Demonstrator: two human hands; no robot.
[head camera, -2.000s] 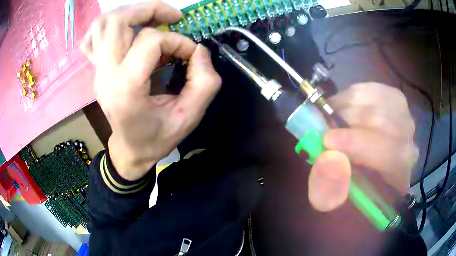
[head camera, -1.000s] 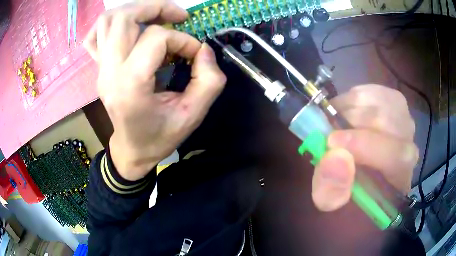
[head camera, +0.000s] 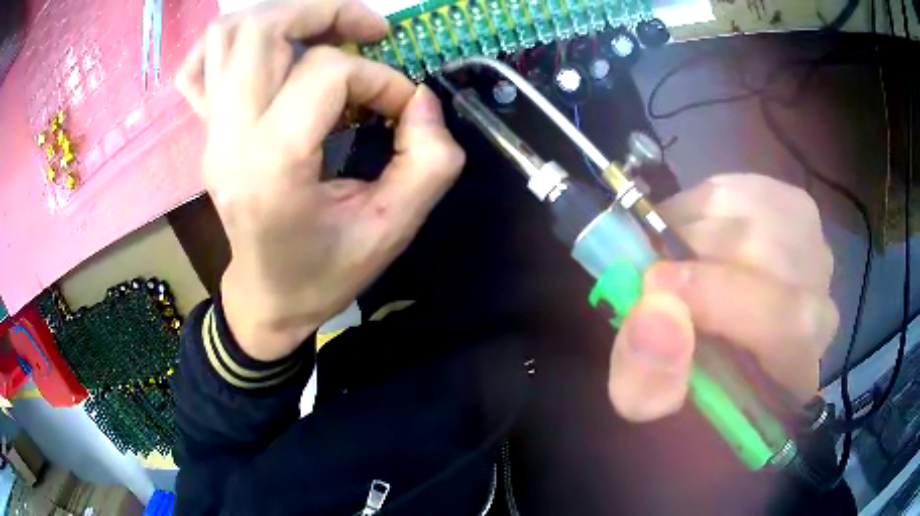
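Observation:
My right hand (head camera: 741, 282) grips the green and clear handle of the soldering iron (head camera: 706, 388). Its shaft and the bent silver solder feed tube (head camera: 545, 101) point up left to the front edge of the green PCB panel (head camera: 504, 28). My left hand (head camera: 323, 171) is at the panel's left end, thumb and forefinger pinched together just left of the iron tip. What lies between these fingertips is too small to tell. Round black components with pale ends (head camera: 569, 80) hang from the panel edge.
Yellow components (head camera: 59, 151) lie on the pink mat (head camera: 111, 121), with tweezers (head camera: 150, 40) near its top. Finished panels (head camera: 121, 343) and a red bin (head camera: 45, 358) are below left. Black cables (head camera: 866, 272) run down the right side.
My left hand and the panel appear slightly further right in the view. The iron moved slightly right, then back left, its tip staying near the panel edge and left fingertips.

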